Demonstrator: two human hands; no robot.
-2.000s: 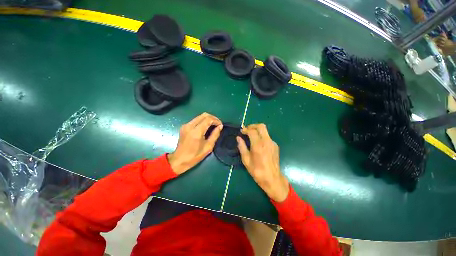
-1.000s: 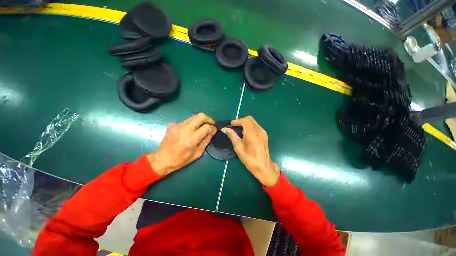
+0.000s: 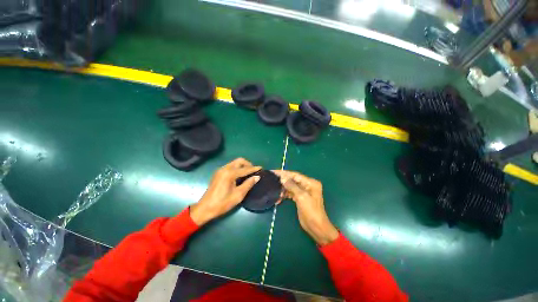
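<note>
A round matte black ear pad (image 3: 262,192) is between my hands, low over the green worktable, across the pale cross line. My left hand (image 3: 227,190) holds its left and upper-left edge with thumb and fingers. My right hand (image 3: 304,198) pinches its right edge with thumb and fingertips. The pad's far edge is partly hidden by my fingers. I cannot tell whether a ring is in it.
Loose ear pads (image 3: 202,138) lie in a heap at left, and a short row (image 3: 273,110) lies along the yellow line. A glossy black stack of rings (image 3: 454,177) is at right. A clear plastic bag (image 3: 44,236) hangs at the left table edge. Dark bagged goods (image 3: 65,29) are far left.
The view has tilted up, so the table things appear lower. The pad now shows a smoother dark face between my hands. My right fingers have shifted to its right edge.
</note>
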